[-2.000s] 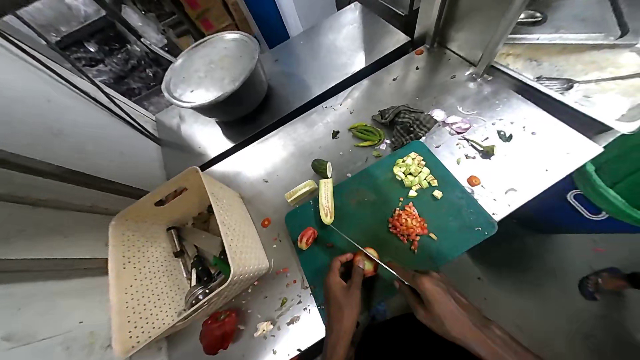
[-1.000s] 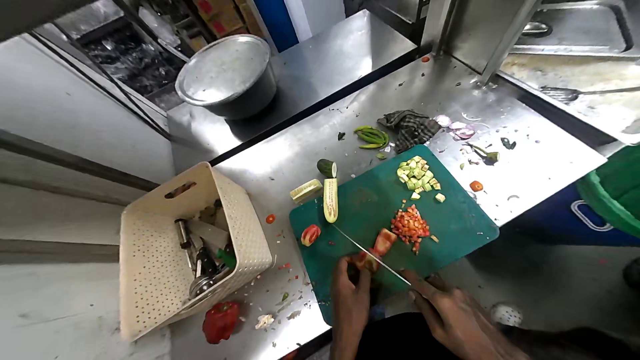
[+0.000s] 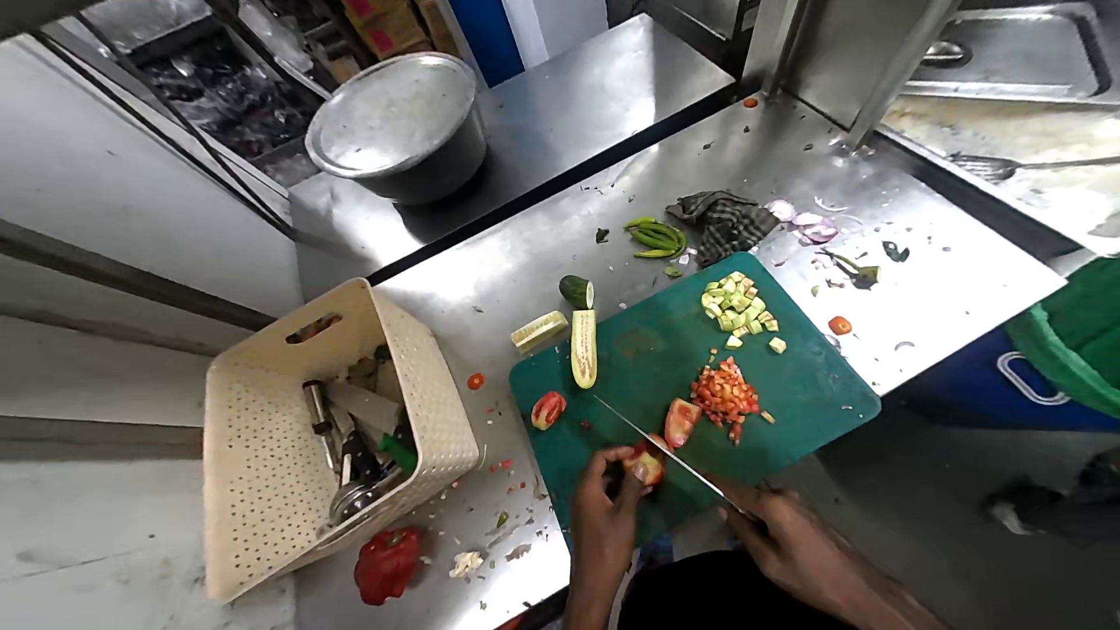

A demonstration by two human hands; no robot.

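Note:
On the green cutting board [image 3: 639, 350], my left hand [image 3: 604, 507] pinches a piece of tomato [image 3: 646, 464] near the lower edge. My right hand [image 3: 779, 534] grips a kitchen knife [image 3: 674, 457], its blade lying across that piece. A cut tomato wedge [image 3: 682, 423] rests just beyond the blade, beside a pile of diced tomato [image 3: 724, 394]. Diced pale green vegetable [image 3: 738, 304] is heaped farther up the board. Another tomato piece [image 3: 549, 410] sits near the left edge. A long cut cucumber piece [image 3: 584, 348] lies by the board's upper left edge.
A perforated beige basket [image 3: 446, 411] of utensils stands left, with a red bell pepper [image 3: 387, 564] near it. Beyond the board are green chilies [image 3: 656, 238], a checked cloth [image 3: 726, 223] and onion pieces [image 3: 814, 226]. A lidded metal pot [image 3: 402, 122] stands on the back counter.
A tomato wedge now lies apart, beside the diced tomato. My left hand stays at the board's lower edge, holding a tomato piece, and the knife remains in my right hand.

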